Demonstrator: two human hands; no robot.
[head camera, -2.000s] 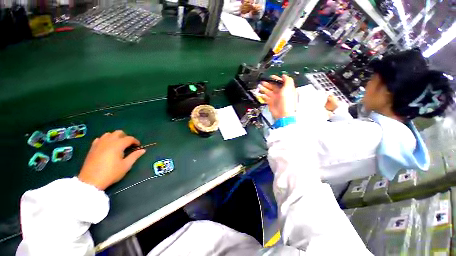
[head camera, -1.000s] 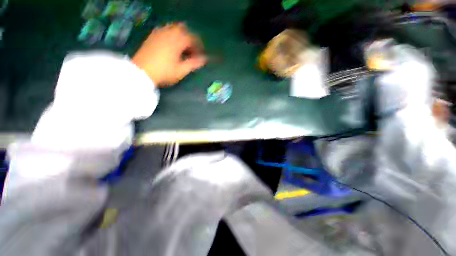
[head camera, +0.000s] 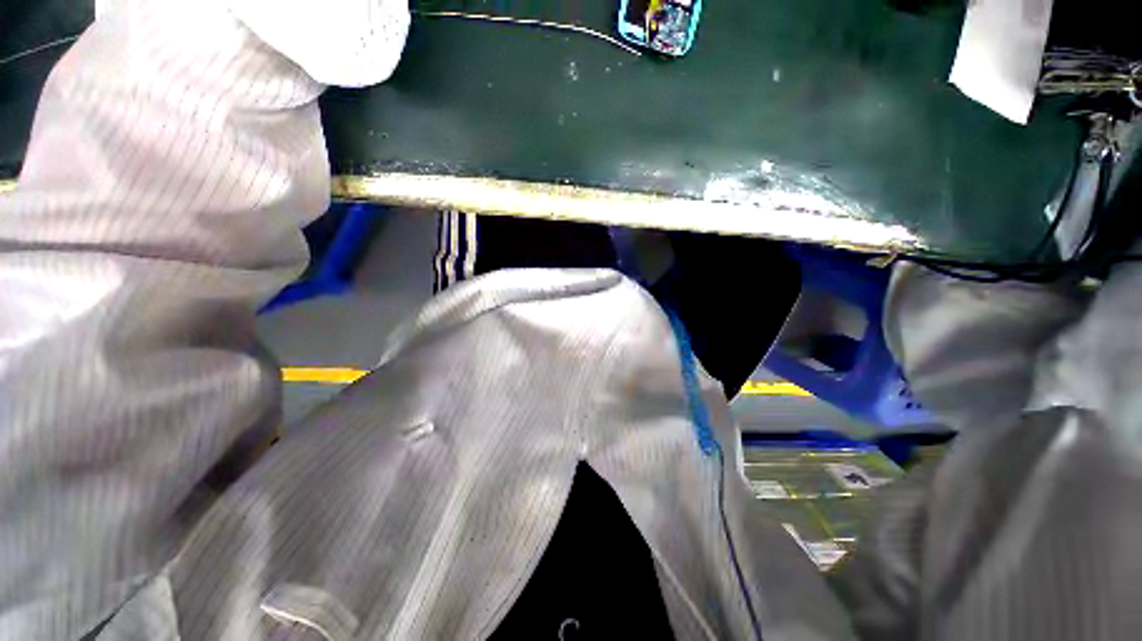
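A circuit board module (head camera: 660, 23) with a light blue rim lies on the dark green mat (head camera: 776, 138), cut off by the top edge of the picture. A thin pale solder wire (head camera: 526, 20) lies across the mat from the left and ends close to the module. My left hand is out of the picture; only its white striped sleeve (head camera: 200, 113) shows at the upper left. My right hand is not in view either, and what either hand holds cannot be seen.
The worn pale bench edge (head camera: 601, 208) crosses the view. A white paper sheet (head camera: 1002, 56) lies at upper right, beside metal coils (head camera: 1090, 78) and black cables. Below are my gowned legs (head camera: 501, 376), a blue stool (head camera: 864, 338) and wrapped cartons (head camera: 820, 501).
The view has tilted down to the bench edge and my lap. Both hands, the tip cleaner pot and the module group have left the picture. The single module now shows at the top.
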